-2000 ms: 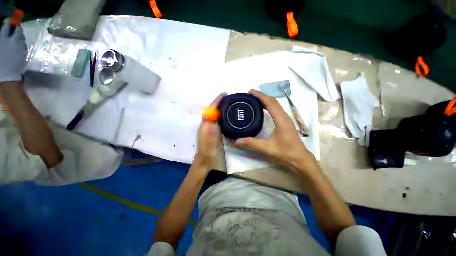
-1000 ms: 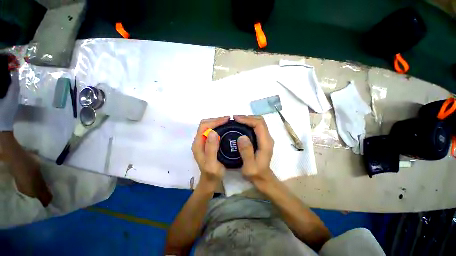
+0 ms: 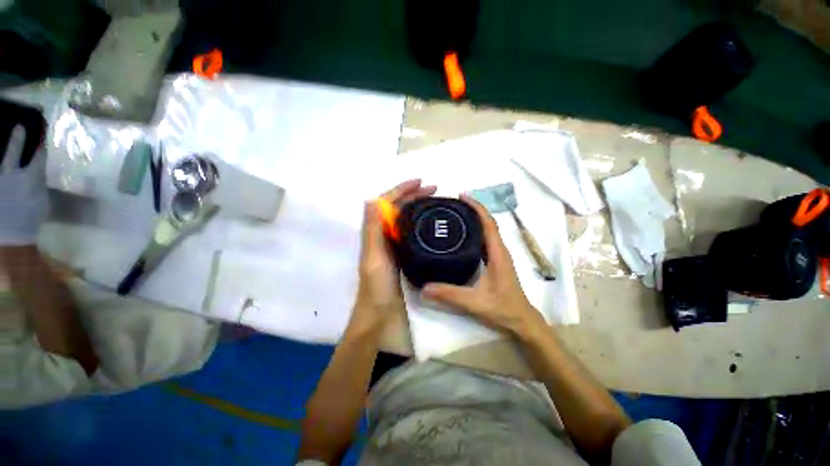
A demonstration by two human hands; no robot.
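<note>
A black round portable speaker [image 3: 440,238] is held above the white work paper [image 3: 437,332], its end cap with pale logo and ring facing up. My left hand [image 3: 382,250] holds its left side, beside the blurred orange carrying strap [image 3: 389,218]. My right hand [image 3: 496,282] holds its right side, thumb at the lower edge, fingers partly hidden behind it. Both hands are bare. A grey-green block [image 3: 494,197] lies on the paper just beyond my right hand. A thin tan tool [image 3: 535,244] lies to the right of the block.
White cloths [image 3: 637,218] lie at the right, near a small black box [image 3: 693,291] and waiting speakers [image 3: 769,262]. More speakers [image 3: 699,65] are on the green conveyor [image 3: 564,68]. Round metal tops [image 3: 193,173] and a brush [image 3: 164,241] lie left, beside another worker's arm [image 3: 50,309].
The speaker has risen slightly and tilted. My right thumb has moved off its end cap to the lower edge, and my left thumb has left its face. The neighbouring worker's hand has moved.
</note>
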